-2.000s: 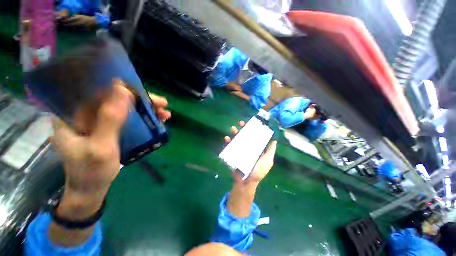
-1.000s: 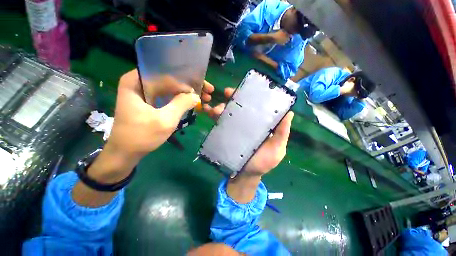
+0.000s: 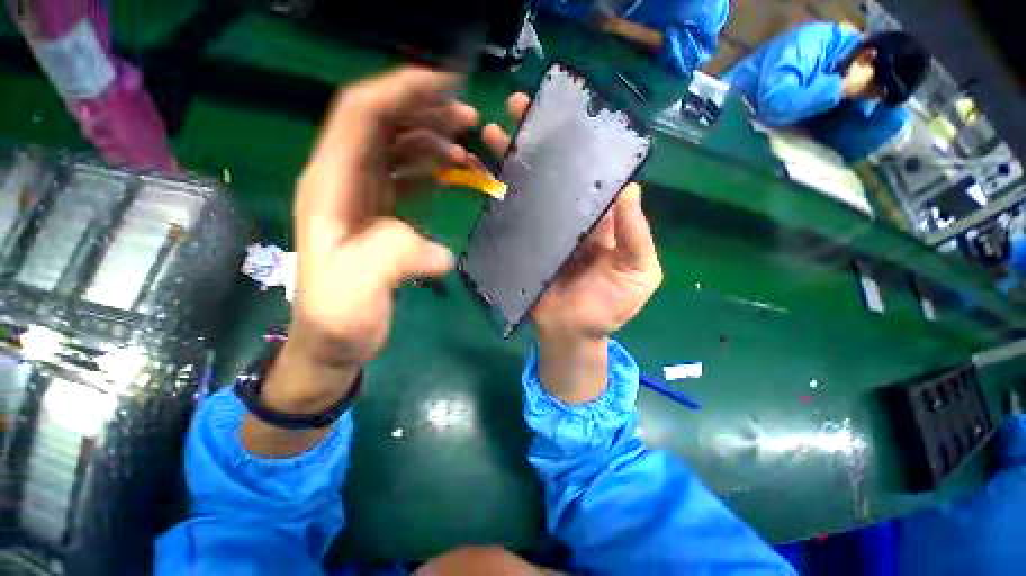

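My right hand (image 3: 596, 276) holds the phone-sized mid-frame (image 3: 551, 197) by its edges. Its grey face is towards me, tilted, with a dark notched rim. An orange-yellow flex cable (image 3: 473, 180) runs from the fingers of my left hand to the mid-frame's left edge. My left hand (image 3: 371, 214) is raised and blurred beside it, thumb and fingers apart. The display assembly's face does not show. Whether it is edge-on or hidden at my left fingers, I cannot tell.
Clear blister trays (image 3: 101, 225) with silver-white screens are at left, beside a crumpled white wipe (image 3: 268, 266). A pink roll (image 3: 113, 101) is behind them. A white slip (image 3: 683, 370), blue rod (image 3: 671, 392) and black slotted tray (image 3: 945, 422) are at right. Workers in blue (image 3: 804, 79) are beyond.
The display's grey back, seen in my left hand a second ago, no longer shows. My left hand has turned and its thumb has lowered. The mid-frame has moved up slightly; the view has shifted.
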